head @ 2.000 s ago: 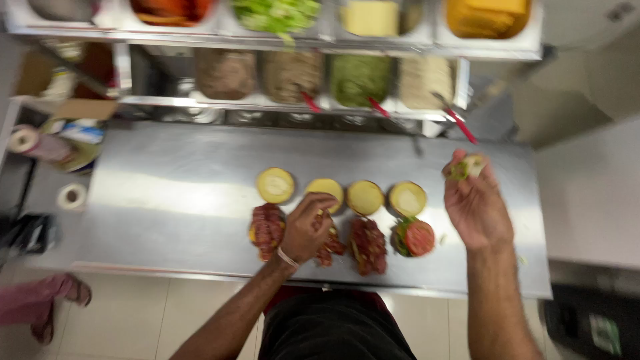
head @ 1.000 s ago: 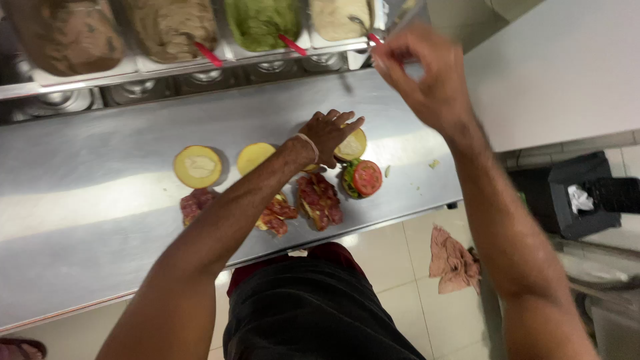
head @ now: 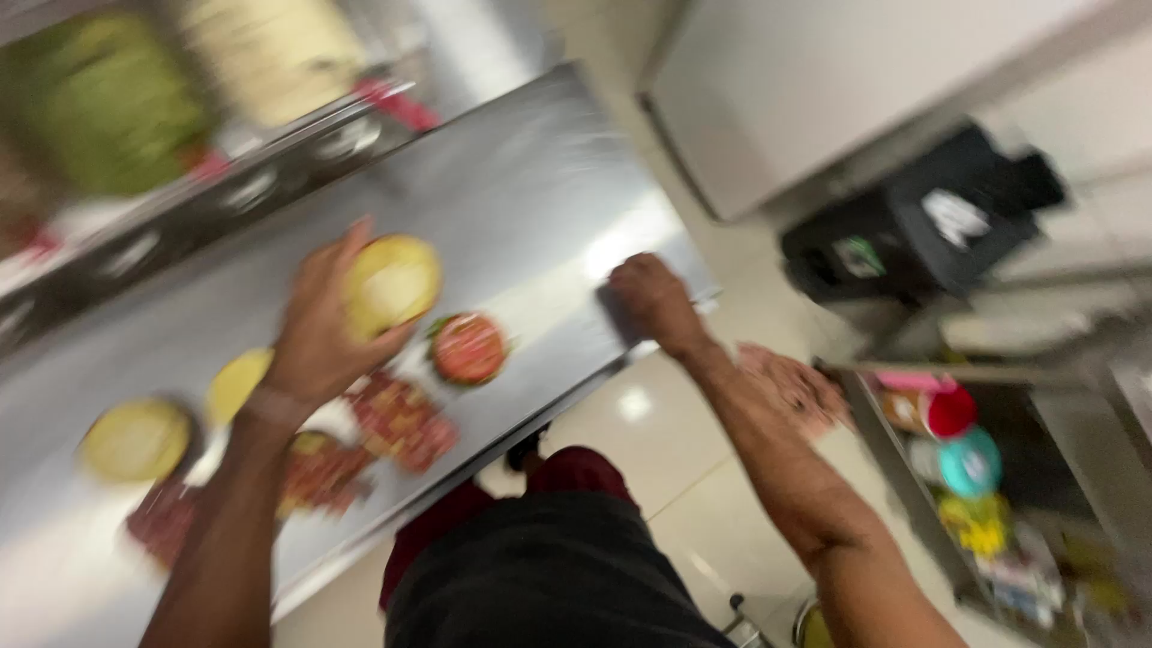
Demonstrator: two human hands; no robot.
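Observation:
My left hand (head: 326, 315) is curled around a toasted bun half (head: 393, 281) with a pale spread on it. Just right of it lies a bun half topped with tomato slice and greens (head: 469, 348). Below my left hand, several bacon-topped halves (head: 402, 421) line the steel counter's front side. Two more yellow bun halves sit at the left, one bun half (head: 137, 440) in full view, the other beside my wrist. My right hand (head: 650, 297) is closed over the counter's right end; whether anything is inside it cannot be seen. The picture is blurred.
Food pans with green spread (head: 103, 99) and cream-coloured spread (head: 274, 54) stand behind the steel counter (head: 522, 198), with red-handled utensils. A black bin (head: 900, 220) stands to the right on the floor. A shelf with containers (head: 972, 461) is at the lower right.
My left hand has closed around a bun half. My right hand has moved from near the spread pans to the counter's right end. The view has swung to the right.

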